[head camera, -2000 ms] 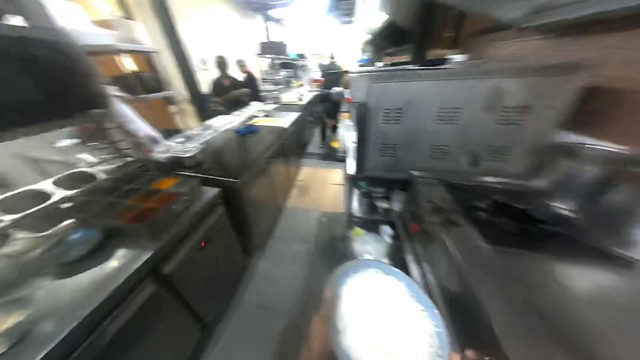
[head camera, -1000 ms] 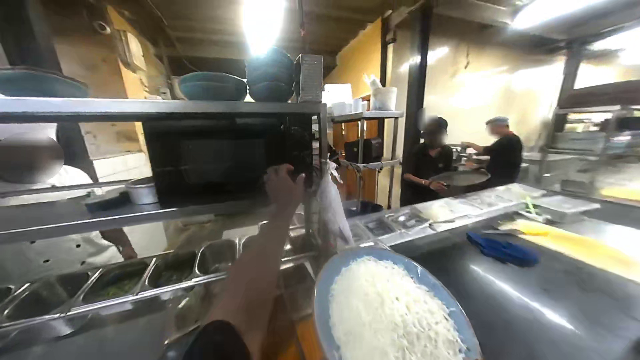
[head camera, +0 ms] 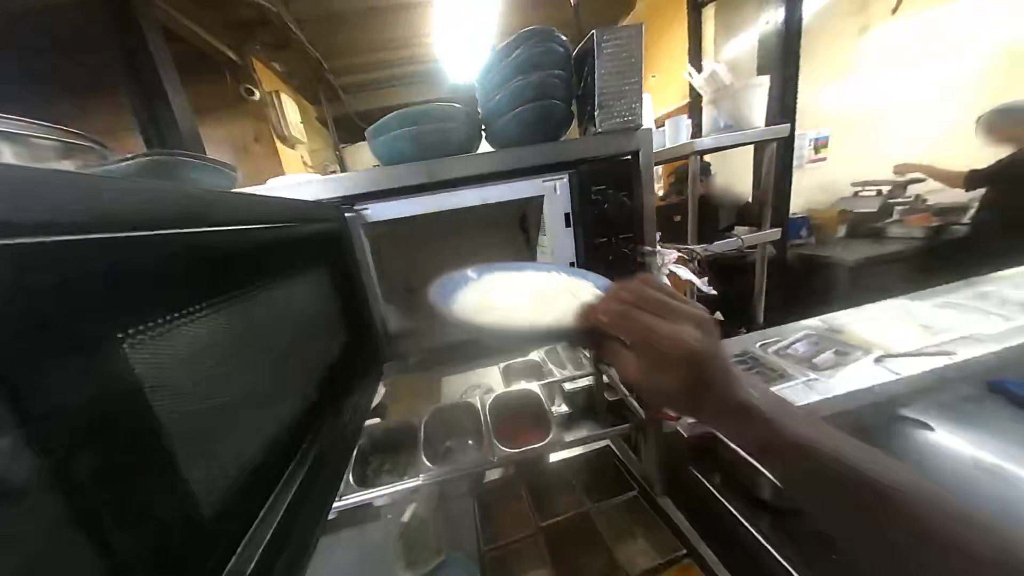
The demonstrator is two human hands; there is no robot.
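Note:
My right hand (head camera: pixel 660 340) grips the right edge of a light-blue plate (head camera: pixel 448 286), which carries a heap of white shredded food (head camera: pixel 524 300). The plate is at the front of the open cavity of a microwave oven (head camera: pixel 564 216); blur hides how far inside it is. To the left, the black microwave door (head camera: pixel 232 376) stands wide open. My left hand is out of view.
Blue-green bowls (head camera: pixel 424 132) and a metal grater (head camera: pixel 616 78) stand on the shelf above. Metal food pans (head camera: pixel 520 418) and a divided container (head camera: pixel 580 512) lie below. A person (head camera: pixel 1000 176) stands at the far right behind the steel counter (head camera: pixel 984 424).
A hand was at the shut microwave's right side one second ago; now the door is open and the plate has come up to the opening. The view has moved closer to the microwave.

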